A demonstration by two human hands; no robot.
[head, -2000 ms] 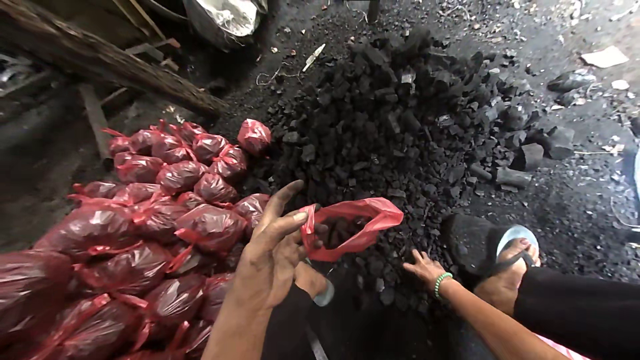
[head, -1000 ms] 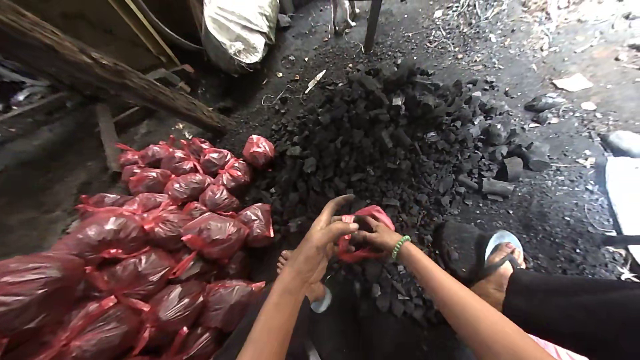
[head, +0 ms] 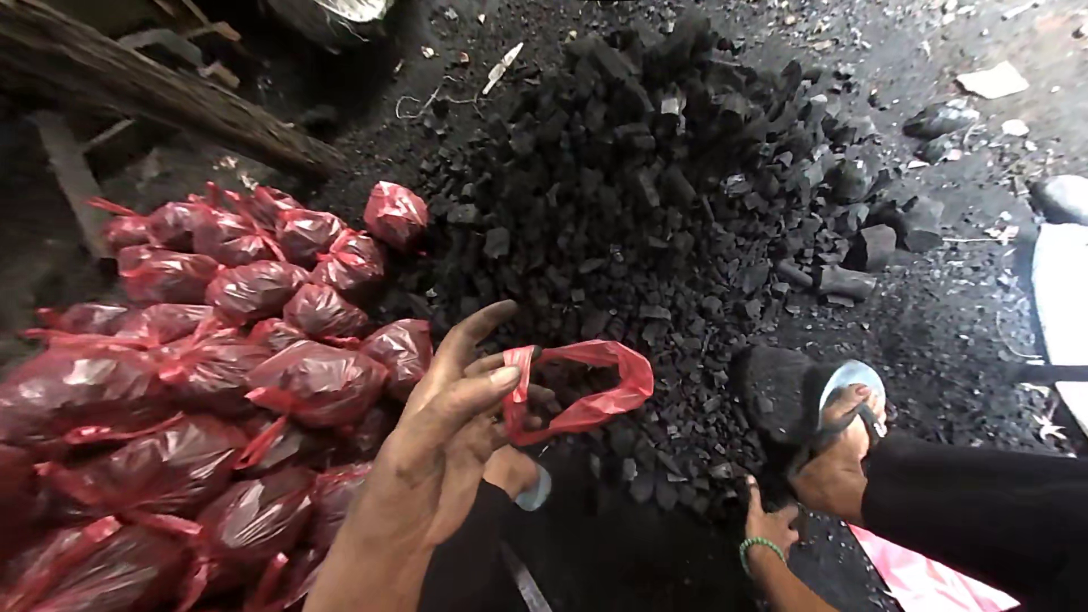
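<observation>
My left hand (head: 463, 408) holds the rim of a red plastic bag (head: 595, 412), whose mouth gapes toward me. Dark charcoal pieces lie under and beyond it in a large pile (head: 629, 204). My right hand (head: 769, 518), with a green beaded bracelet on the wrist, is low at the right, beside my foot and close to the edge of the pile. Its fingers are partly spread; whether it touches a piece of charcoal I cannot tell. Many tied red bags (head: 319, 382) with dark contents are heaped left of my left hand.
A rough wooden beam (head: 170, 93) slants across the upper left. My sandalled foot (head: 850, 416) stands right of the pile, near thicker charcoal chunks (head: 846, 283). A pink sheet (head: 926, 574) lies below my right leg. A white object (head: 1062, 297) is at the right edge.
One second ago my right hand was at the red bag's mouth; now it is down to the right, near my foot. My left hand still holds the bag, its mouth showing wide.
</observation>
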